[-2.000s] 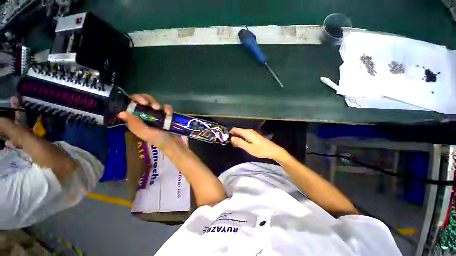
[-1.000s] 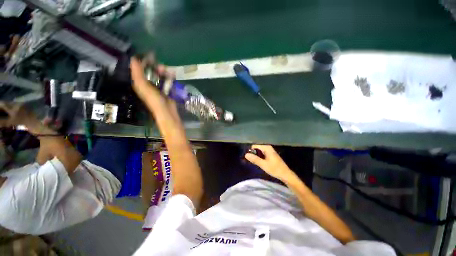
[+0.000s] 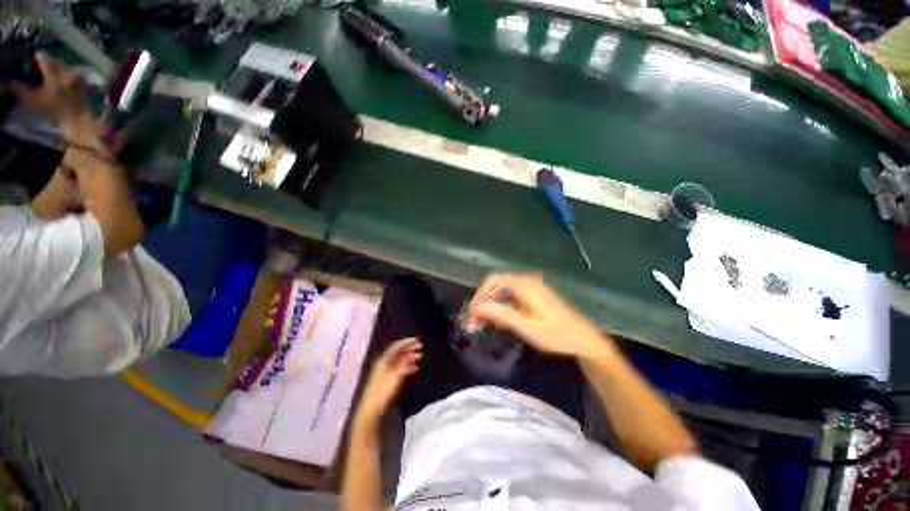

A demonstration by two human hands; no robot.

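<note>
My right hand [image 3: 534, 314] is above my lap below the bench edge, fingers curled on a blurred greyish thing [image 3: 489, 344] that I cannot identify. My left hand [image 3: 395, 367] is to its left, empty, with the fingers apart. The hair brush [image 3: 424, 75] lies on the back of the bench, its open handle with wiring pointing right, touched by neither hand. The blue-and-black hand screwdriver [image 3: 559, 205] lies on the bench near the pale strip.
White paper [image 3: 773, 329] with small screw piles lies at right, beside a clear cup [image 3: 690, 203]. A black box with a silver front [image 3: 284, 120] stands at left. A carton [image 3: 289, 461] is on the floor below. A neighbour's arm [image 3: 105, 190] is at far left.
My left hand has let go of the brush, now on the back of the bench, and has come down towards my lap. My right hand is over the blurred thing. The view has shifted.
</note>
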